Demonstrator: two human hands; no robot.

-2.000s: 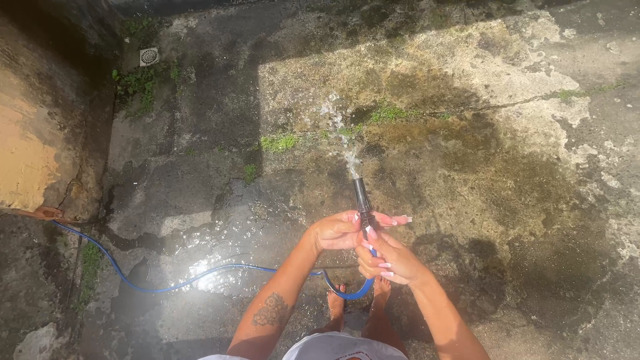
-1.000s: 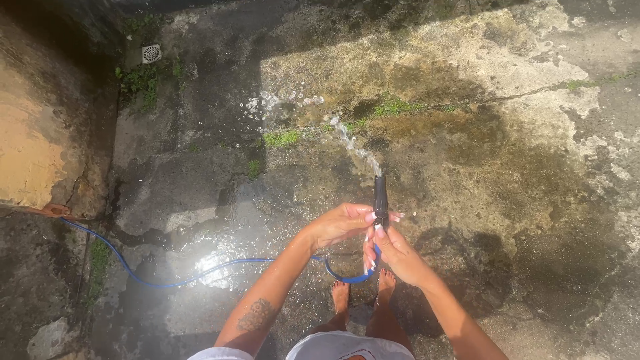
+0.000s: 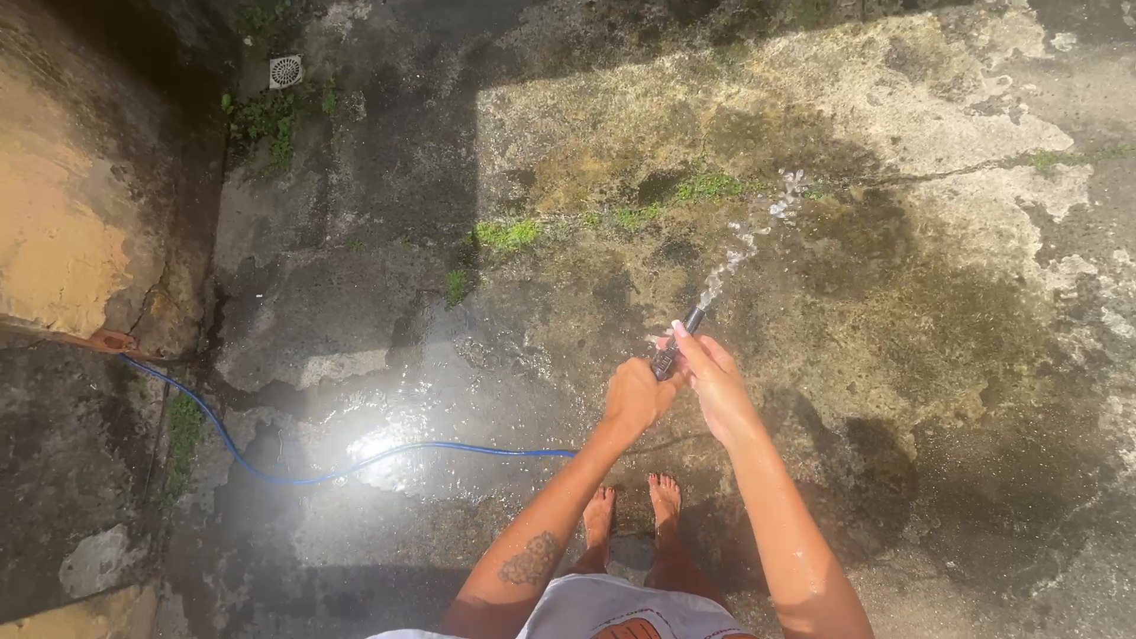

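A black hose nozzle (image 3: 696, 318) points up and to the right, and water (image 3: 733, 261) sprays from its tip. My left hand (image 3: 639, 390) is closed around the nozzle's lower end. My right hand (image 3: 713, 373) holds the nozzle higher up, its thumb along the barrel. The blue hose (image 3: 426, 445) runs over the wet floor from the wall corner at the left and passes out of sight behind my left forearm.
Stained, cracked concrete (image 3: 568, 319) surrounds my bare feet (image 3: 666, 497). A floor drain (image 3: 286, 71) lies at the upper left, near a peeling wall (image 3: 62, 204). Green weeds (image 3: 508, 234) grow along a crack.
The nozzle has swung from pointing up and slightly left to pointing up and right, and the water jet with it. The left hand now grips the nozzle's lower end.
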